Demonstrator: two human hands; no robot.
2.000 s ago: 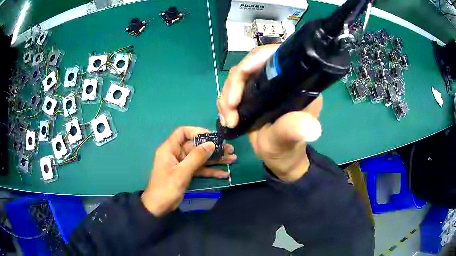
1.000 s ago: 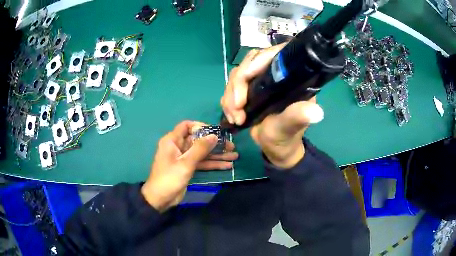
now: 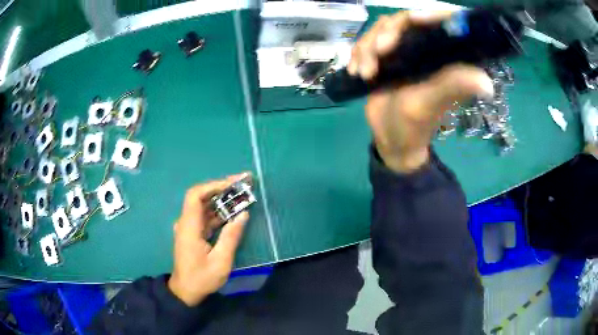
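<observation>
My left hand (image 3: 206, 239) holds a small module (image 3: 234, 199) between thumb and fingers above the green mat, left of the white dividing line. The module shows dark and clear parts. My right hand (image 3: 410, 98) grips the black electric screwdriver (image 3: 426, 55), which lies nearly level. Its front end is at the screw feeder (image 3: 315, 55), a white-grey box; the blur hides whether they touch. The screwdriver's rear end is blurred.
Clear housings with white faces (image 3: 127, 154) and wires spread over the left. Two dark inserts (image 3: 191, 43) lie at top centre-left. Finished modules (image 3: 482, 118) are piled at right, partly behind my right hand. A blue stool (image 3: 501, 239) stands on the floor. Another person's dark sleeve (image 3: 564, 203) shows at far right.
My right hand and the screwdriver have moved from the module up and right to the feeder. My left hand still holds the module, now turned and more exposed. The camera view has shifted.
</observation>
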